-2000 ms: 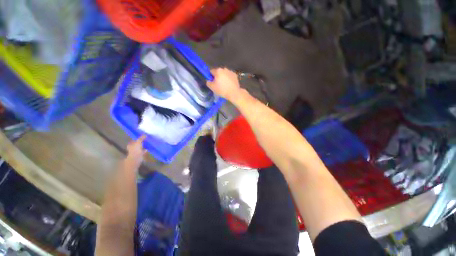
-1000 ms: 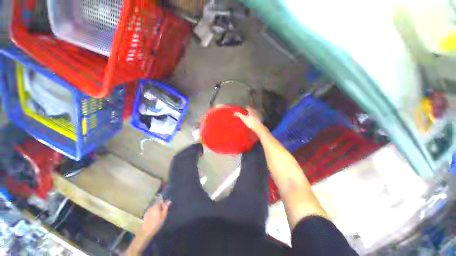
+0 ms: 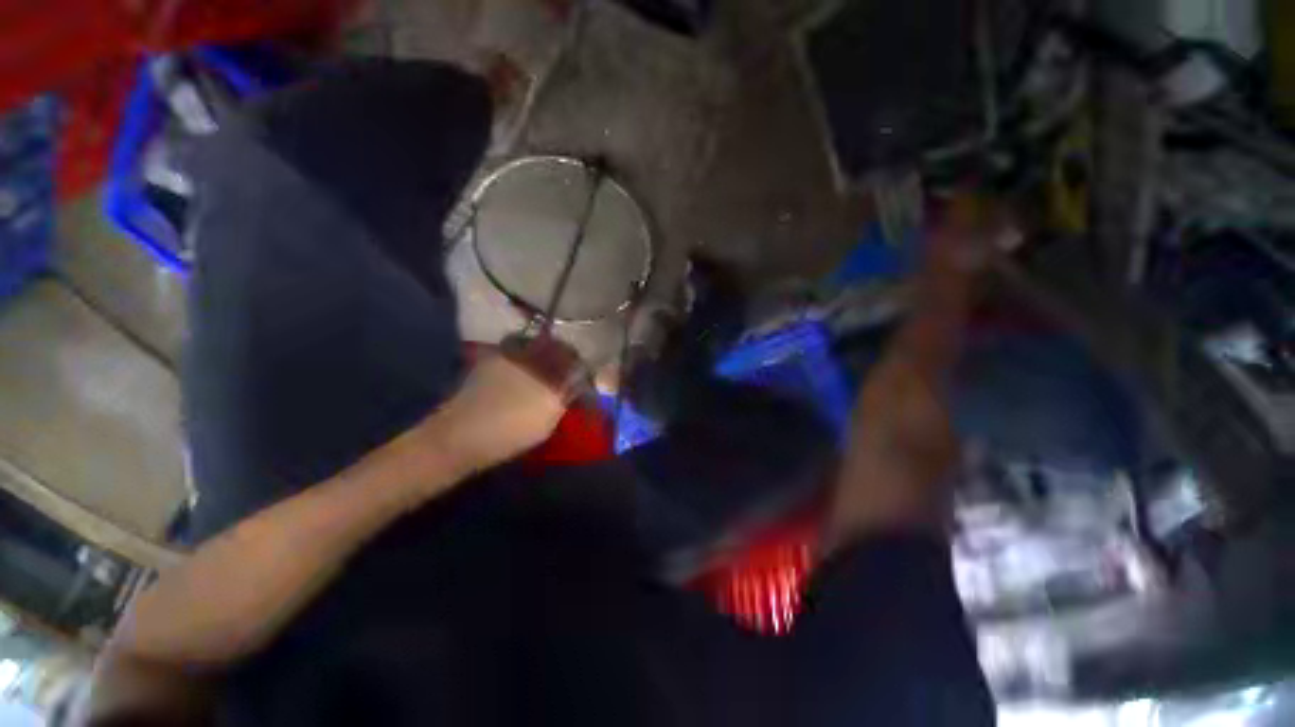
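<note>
The picture is blurred. My left hand (image 3: 514, 403) is closed at the edge of a red round seat (image 3: 580, 435), low in the middle; my dark clothing hides most of the seat. Just beyond my left hand, a thin metal ring (image 3: 651, 253) stands near the floor, with a dark rod crossing it. My right hand (image 3: 976, 239) is stretched out to the upper right, blurred and dark; its fingers and anything in them cannot be made out.
A small blue basket (image 3: 125, 192) with light pieces is at the left, partly behind my dark-clothed leg. A red basket (image 3: 85, 50) is at the upper left. Blue (image 3: 795, 362) and red (image 3: 767, 580) plastic items lie right of centre. A pale board (image 3: 100, 405) is at left.
My left hand has come from the lower left to the red seat. My right hand has left the seat and reached out right. My legs and the view have shifted; the small basket is now partly covered.
</note>
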